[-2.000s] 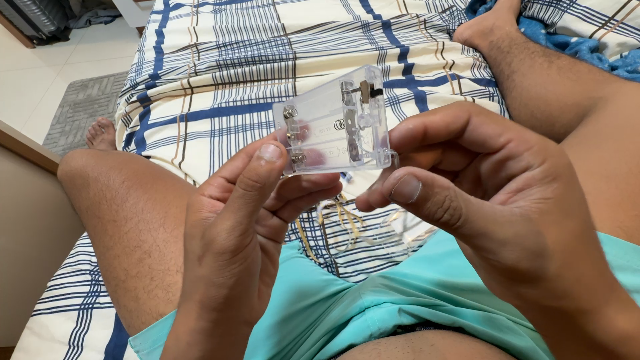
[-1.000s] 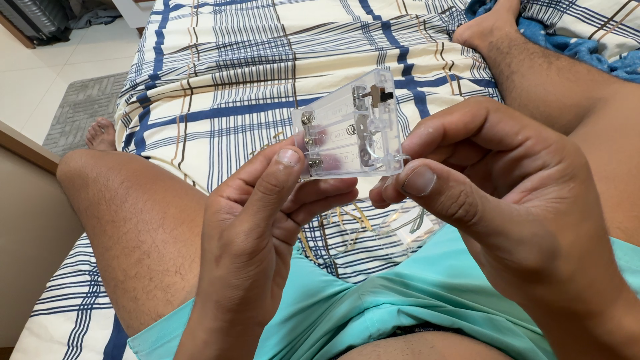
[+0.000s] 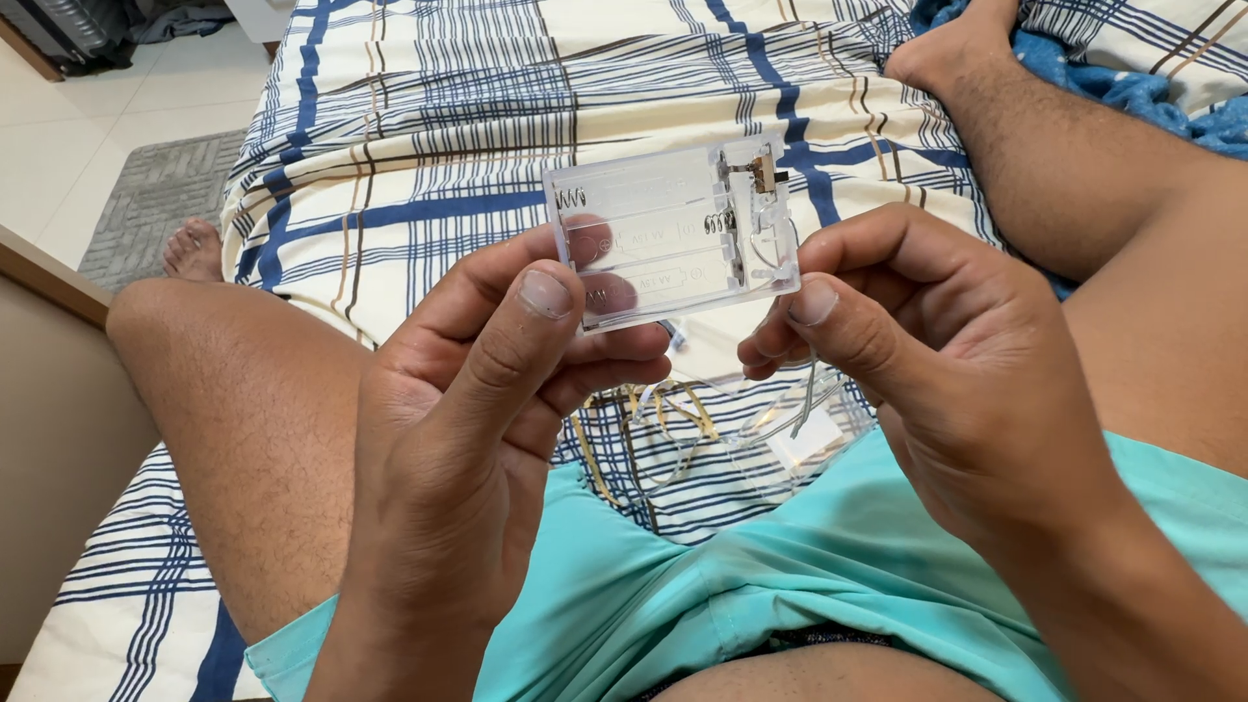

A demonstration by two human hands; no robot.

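Note:
A clear plastic AA battery holder (image 3: 663, 234) is held up in front of me, its inner side facing me and no batteries in its slots. Coil springs and metal contacts show at both ends, and a small slide switch (image 3: 763, 175) sits at its upper right. My left hand (image 3: 487, 390) grips the holder's left end between thumb and fingers. At the lower right corner, my right hand (image 3: 907, 331) pinches a thin wire (image 3: 807, 395) that hangs below the fingertips; whether it also grips the holder's corner I cannot tell.
On the plaid bedsheet (image 3: 468, 127) between my legs lie a tangle of yellowish and clear strands (image 3: 673, 419) and a clear plastic piece with a white patch (image 3: 804, 439). A blue cloth (image 3: 1131, 93) is at the upper right, and a grey mat (image 3: 161, 205) on the floor at left.
The battery holder has turned in my left hand, so that its inner face shows more fully. Both hands stay close to it.

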